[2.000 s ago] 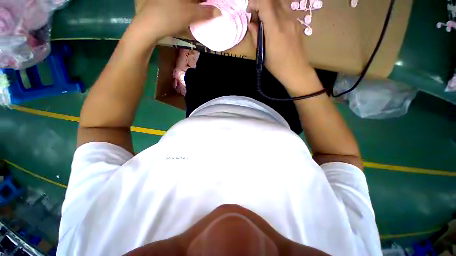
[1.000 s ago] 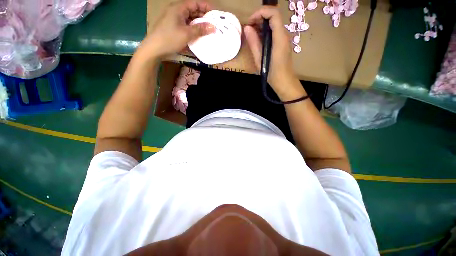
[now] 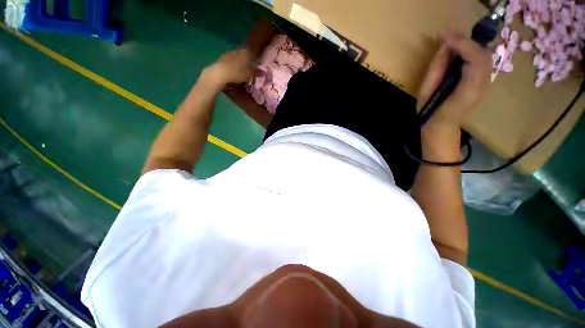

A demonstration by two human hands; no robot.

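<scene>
My left hand (image 3: 232,68) is over the left edge of an open cardboard box (image 3: 246,101) beside my lap. Its fingertips are at the pink pieces (image 3: 280,72) inside; whether it holds one cannot be told. My right hand (image 3: 463,75) is closed around the black handle of the soldering iron (image 3: 442,91) above the cardboard sheet (image 3: 378,29). The iron's cord (image 3: 510,160) loops at my right wrist and runs off to the right. Small pink fittings (image 3: 547,37) lie in a heap just right of my right hand.
A blue stool (image 3: 74,24) stands on the green floor at the upper left. A crumpled clear bag (image 3: 497,186) hangs under the bench edge at the right. Another blue item (image 3: 569,275) is at the lower right. Yellow lines cross the floor.
My left hand has moved from the cardboard down to the box, and the pale disc it held is no longer seen in it. My right hand keeps the iron. The view has turned.
</scene>
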